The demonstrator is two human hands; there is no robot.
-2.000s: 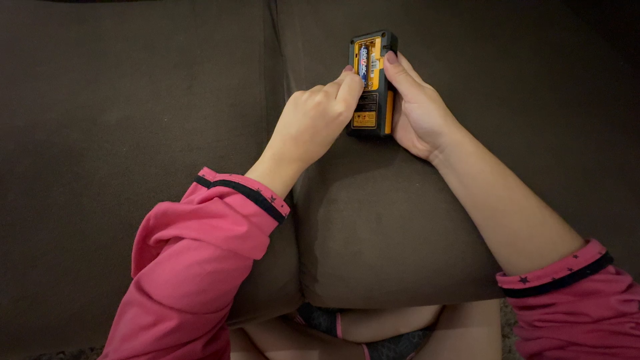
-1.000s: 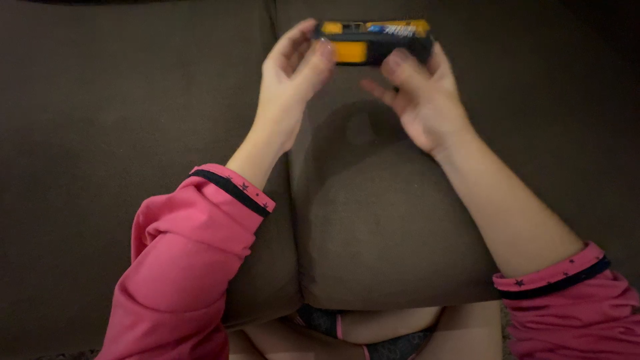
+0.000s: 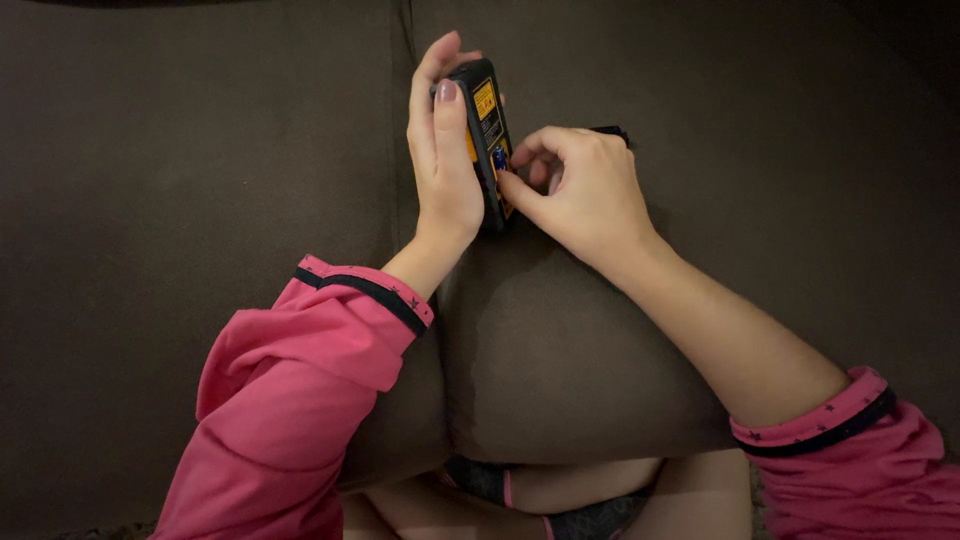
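Observation:
A black and yellow handheld electronic device (image 3: 489, 135) stands tilted on its side, its labelled back and battery compartment facing right. My left hand (image 3: 450, 142) holds it from the left, the thumb along its edge and the fingers behind it. Inside the compartment a blue battery (image 3: 499, 158) shows in part. My right hand (image 3: 585, 187) has its thumb and index finger at the compartment, by the battery; whether they grip it cannot be told. A small black object (image 3: 613, 133) is partly hidden behind the right hand.
Beneath the hands are dark brown sofa cushions (image 3: 600, 352), with a seam (image 3: 396, 135) running between them. The front edge of the cushions lies close to my legs.
The device was held level by both hands a second ago; now it is upright in my left hand. Two seconds ago my right hand held it and my left fingers were at the compartment.

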